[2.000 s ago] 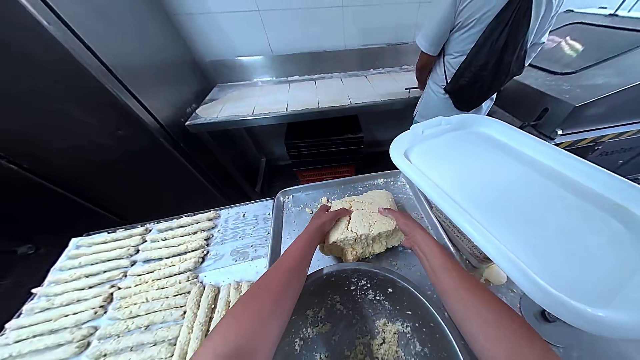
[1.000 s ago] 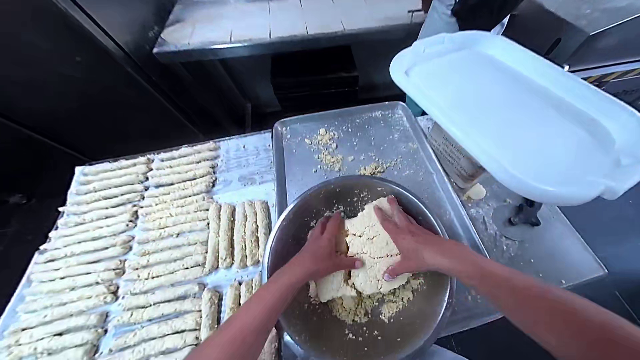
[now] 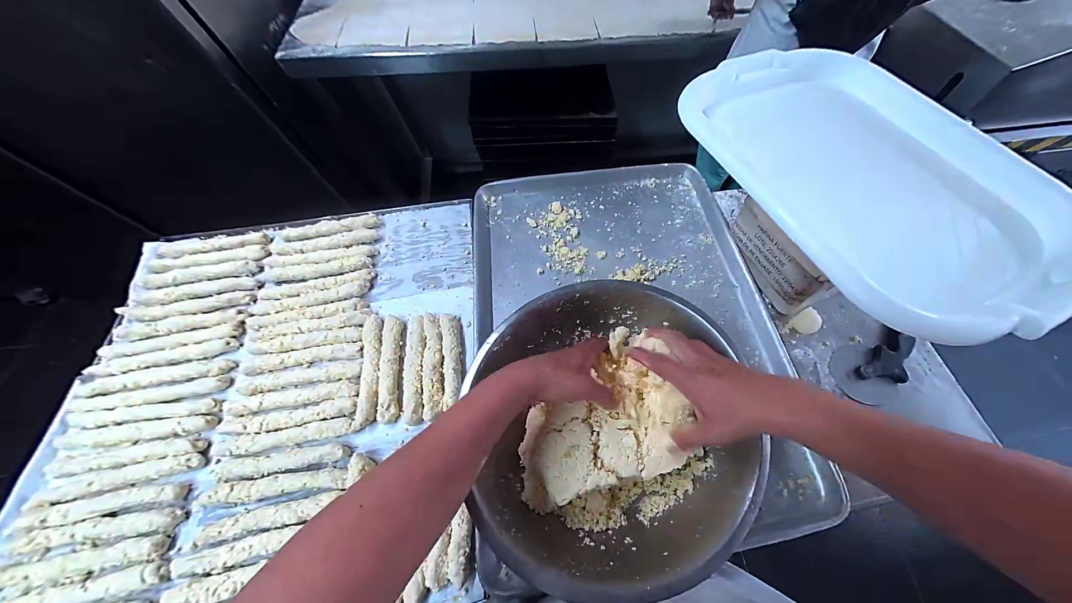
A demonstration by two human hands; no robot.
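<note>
Both my hands grip a large crumbly lump of pale dough (image 3: 578, 452) inside a round steel bowl (image 3: 536, 548). My left hand (image 3: 578, 373) holds the upper left of the lump, and my right hand (image 3: 712, 385) its right side, thumb on the dough. The lump is split between them, showing a rough, yellower inside. Loose crumbs (image 3: 615, 507) lie below it in the bowl. The bowl rests over a metal sheet tray (image 3: 670, 222) that has more crumbs on its far part. My fingertips are partly hidden in the dough.
Left are rows of crumb-coated dough sticks (image 3: 293, 360) on a floury surface. To the right, a white plastic lid or tray (image 3: 871, 193) sits above a labelled container (image 3: 775, 255), beside a round dough cutter (image 3: 875, 364). A person's clothing (image 3: 770, 25) shows behind, near a counter with cut dough (image 3: 502, 21).
Two seconds ago the lump was over the sheet tray; it came down into the bowl. Since one second ago my hands have torn it open further. The view has tilted down.
</note>
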